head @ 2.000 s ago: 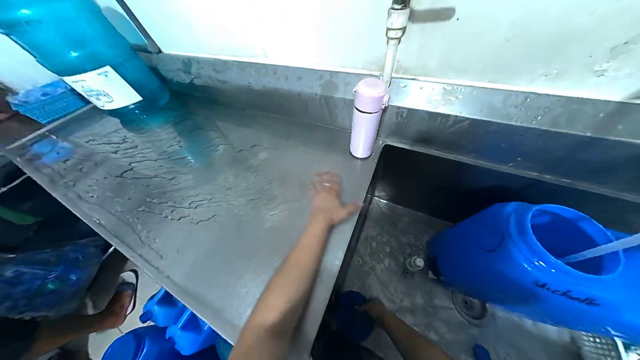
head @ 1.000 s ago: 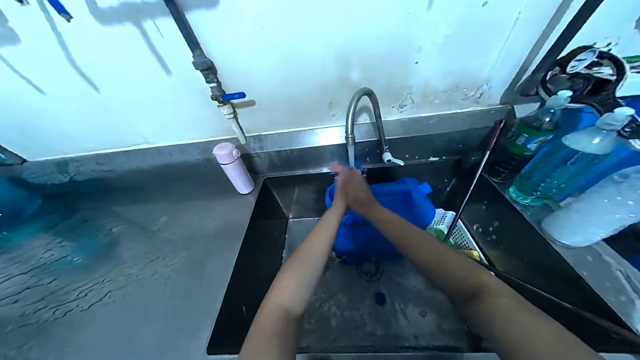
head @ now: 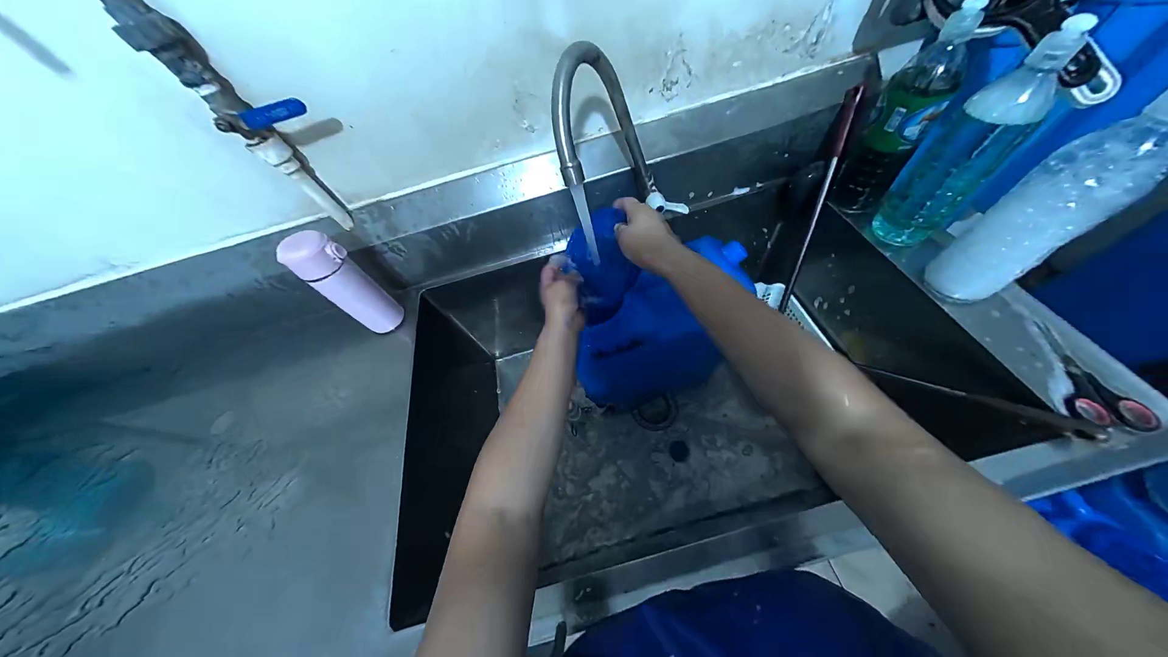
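Under the running faucet (head: 593, 109), both hands hold a blue round cap or lid (head: 602, 251) with the water stream falling on it. My left hand (head: 560, 290) grips its left edge, slightly blurred. My right hand (head: 643, 235) has its fingers on the upper right edge. Just below and behind the lid, a blue plastic water container (head: 652, 342) lies in the steel sink (head: 602, 511). Part of the container is hidden by the lid and my right forearm.
A pink flask (head: 342, 281) stands on the wet steel counter (head: 274, 411) left of the sink. Spray bottles (head: 958, 146) and a cloudy bottle (head: 1049, 210) stand right, near scissors (head: 1109, 401). A thin rod (head: 817, 201) leans in the sink's back right corner.
My hands were together under the faucet a second ago; now they are apart, holding the blue lid. Earlier, my left hand lay on the counter. The view has swung right.
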